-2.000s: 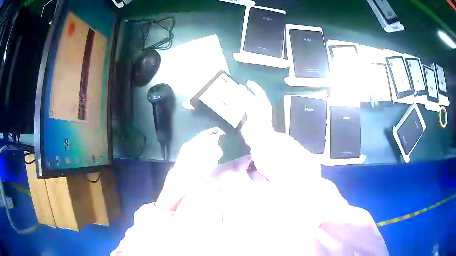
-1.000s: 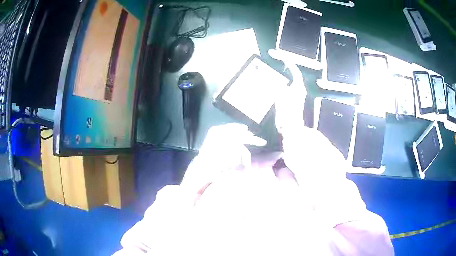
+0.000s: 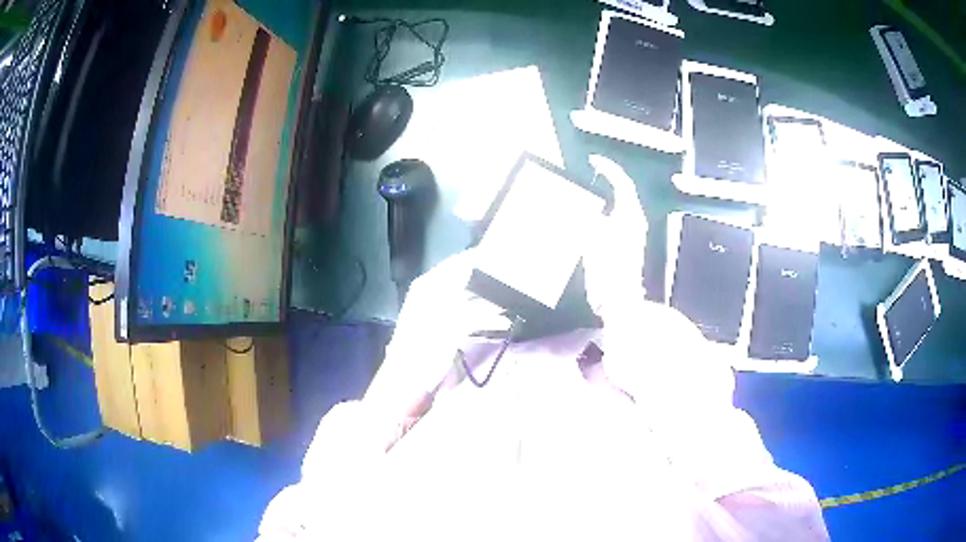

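A dark-framed e-reader (image 3: 538, 235) with a bright, washed-out face is held tilted in front of my chest. My right hand (image 3: 623, 238), in a glare-whitened glove, is on its right edge, thumb or finger near the upper right corner. My left hand (image 3: 450, 302), also washed out, is at its lower left. Its fingers cannot be made out. A short dark cord (image 3: 489, 368) hangs in a loop below the device's lower edge, near my left hand. A white sheet or tray (image 3: 498, 116) lies on the bench behind the device.
A black scanner (image 3: 407, 217) and mouse (image 3: 380, 122) with coiled cable lie left of the device. A monitor (image 3: 217, 169) stands at left above tan boxes (image 3: 175, 386). E-readers in white trays (image 3: 723, 125) fill the right side; one (image 3: 908, 318) lies tilted near the front edge.
The held e-reader has moved a little down and its tilt has changed. My left hand has come up against its lower left. The dark cord now shows below it.
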